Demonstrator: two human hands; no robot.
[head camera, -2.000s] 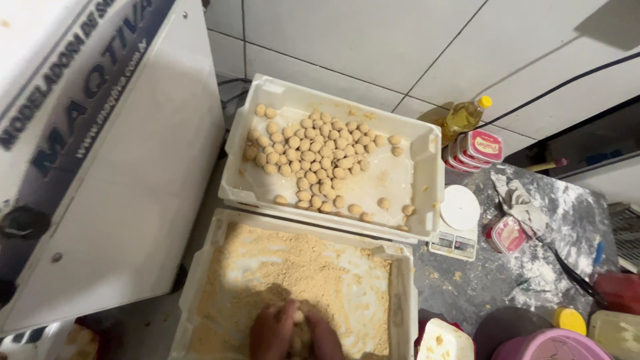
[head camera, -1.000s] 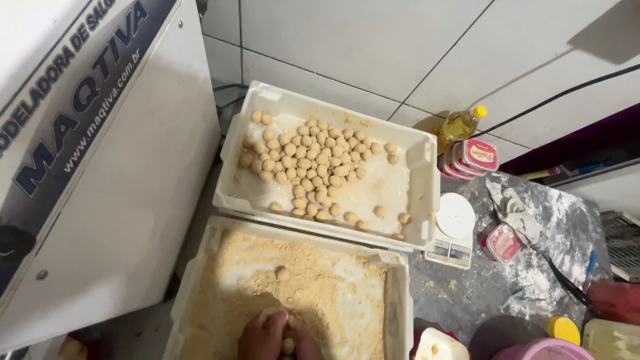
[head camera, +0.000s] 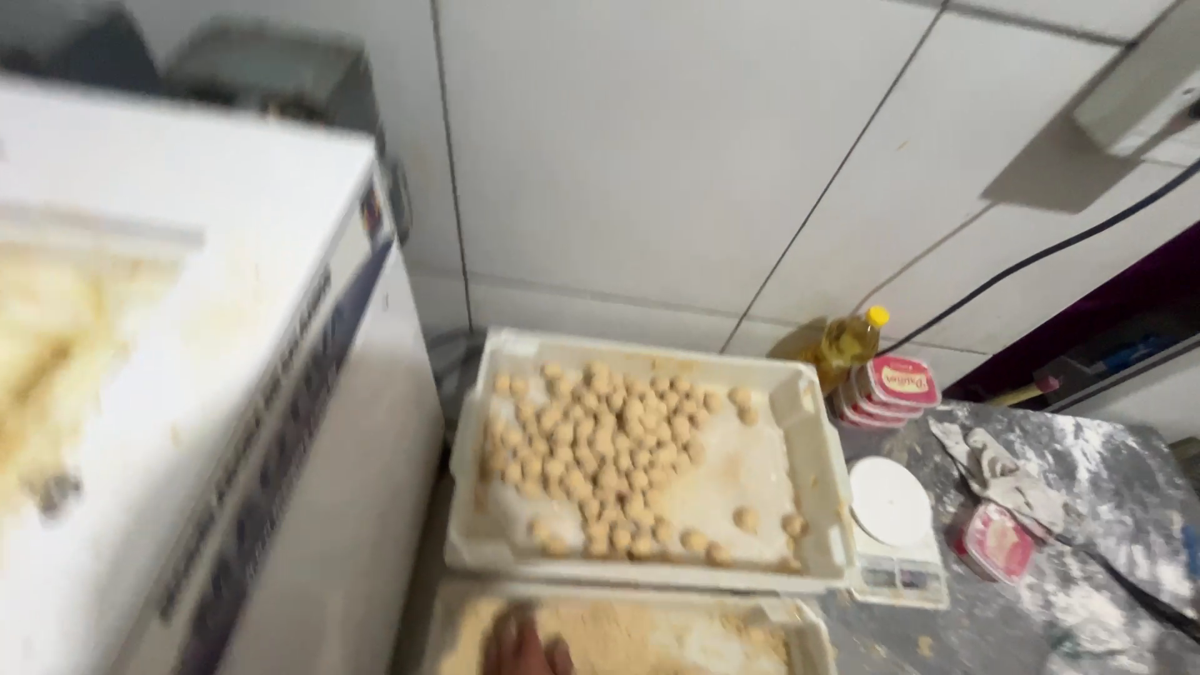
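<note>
My left hand [head camera: 527, 647] shows only in part at the bottom edge, its blurred fingers over a white plastic tray [head camera: 820, 637] spread with pale crumbs or breading. What lies under its palm is hidden. My right hand is out of the frame. Directly beyond, a second white plastic tray [head camera: 816, 422] bears many small coated dough balls [head camera: 609, 450], crowded at its left and middle, with a few apart at the right.
A large white machine [head camera: 328, 525] stands on the left. Right of the trays are a kitchen scale [head camera: 891, 502], an oil bottle [head camera: 848, 342], stacked red-lidded tubs [head camera: 886, 389], another tub [head camera: 998, 542] and a cloth [head camera: 1008, 478] on a floury dark worktop [head camera: 1106, 544]. A tiled wall rises behind.
The view has swung upward and left. Both hands were close together over the crumb tray; now only the left shows, at the bottom edge.
</note>
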